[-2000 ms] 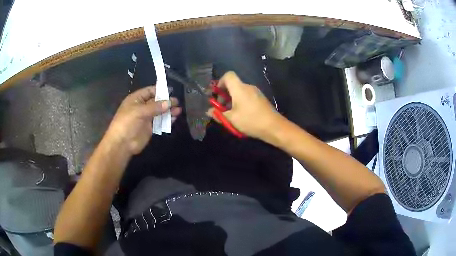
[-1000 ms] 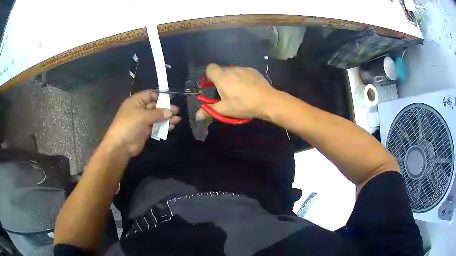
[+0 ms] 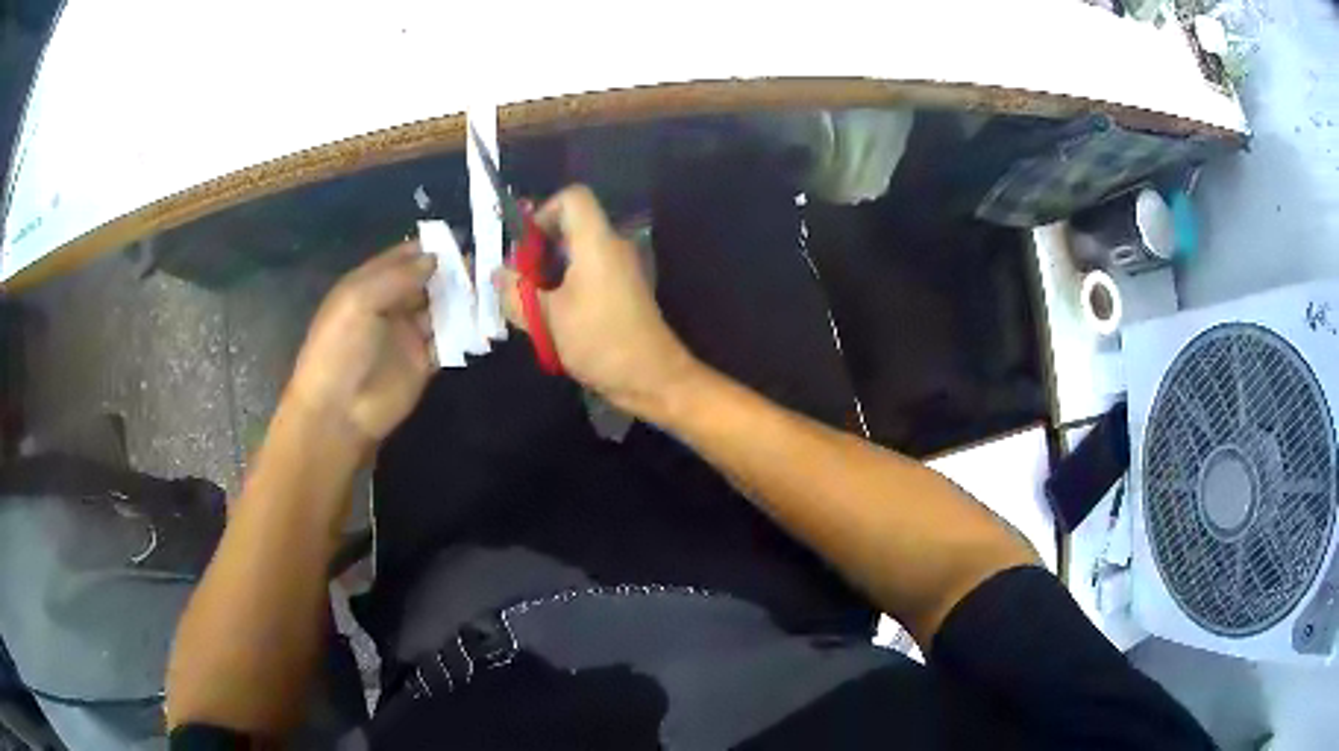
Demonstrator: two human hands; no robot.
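Observation:
A long narrow white strip hangs over the table's brown edge above the lap. My left hand holds short white cut pieces between thumb and fingers, just left of the strip. My right hand holds the red-handled scissors, their slim blades pointing up and left across the hanging strip. The strip's lower end lies beside the cut pieces, by the fingertips of my right hand. Whether those fingertips pinch it is hard to tell.
The white table spans the top of the view. At right are a box fan, a white roll and a flat black rectangle on the low side shelf. A grey rounded object is at lower left.
The white pieces in my left hand are now separate from the hanging strip. My right hand has moved left with the scissors, whose blades now point upward instead of across to the left.

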